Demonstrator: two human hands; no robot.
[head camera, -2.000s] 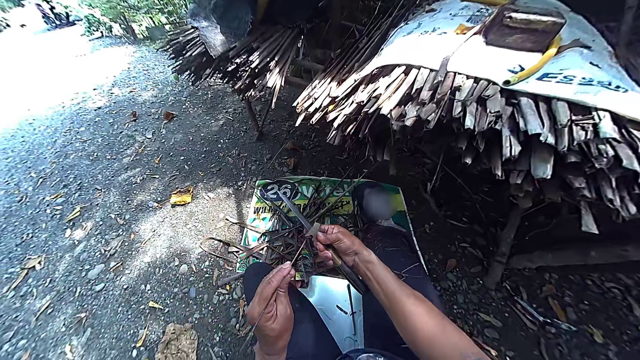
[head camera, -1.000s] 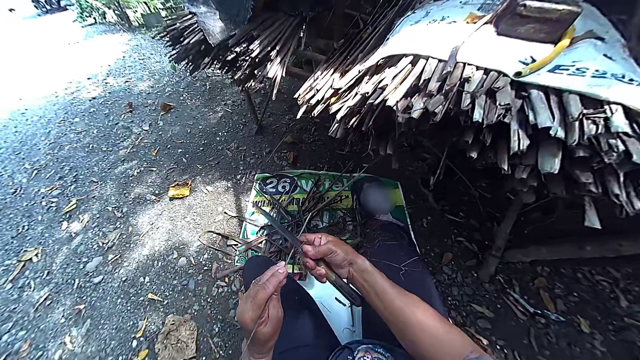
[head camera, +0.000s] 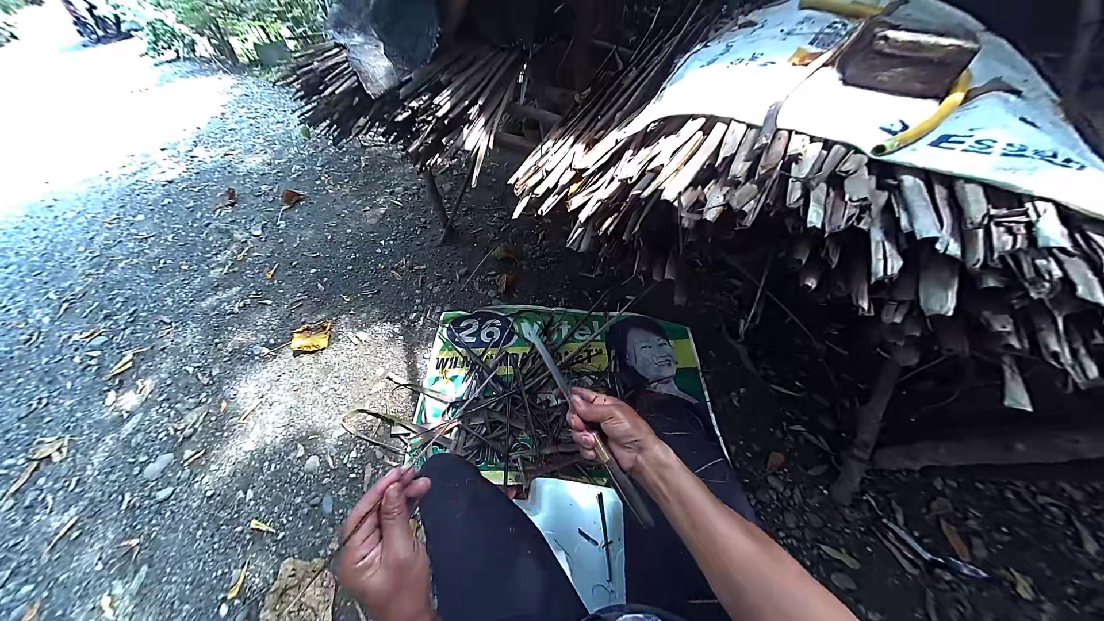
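My right hand (head camera: 608, 431) is closed around a long knife (head camera: 552, 366); its narrow blade points up and left, over a heap of thin dark strips (head camera: 526, 414). The strips lie on a printed tarpaulin sheet (head camera: 699, 345) on the ground. Lower left, my left hand (head camera: 388, 535) pinches a thin strip (head camera: 371, 515) between thumb and fingers. The hands are apart. Between my dark-clothed legs lies a pale smooth sheet (head camera: 565, 526) with a few dark bits on it.
Stacked split sticks (head camera: 776, 181) jut out at the upper right under a white sack (head camera: 716, 69), with a brown block (head camera: 906, 62) and a yellow curved handle (head camera: 931, 116) on top. Another stick bundle (head camera: 448, 103) is behind. A flat stone (head camera: 297, 591) lies on the gravel at lower left.
The knife in my right hand has swung to a steeper angle since one second ago. My left hand has moved slightly away from the knife, to the left.
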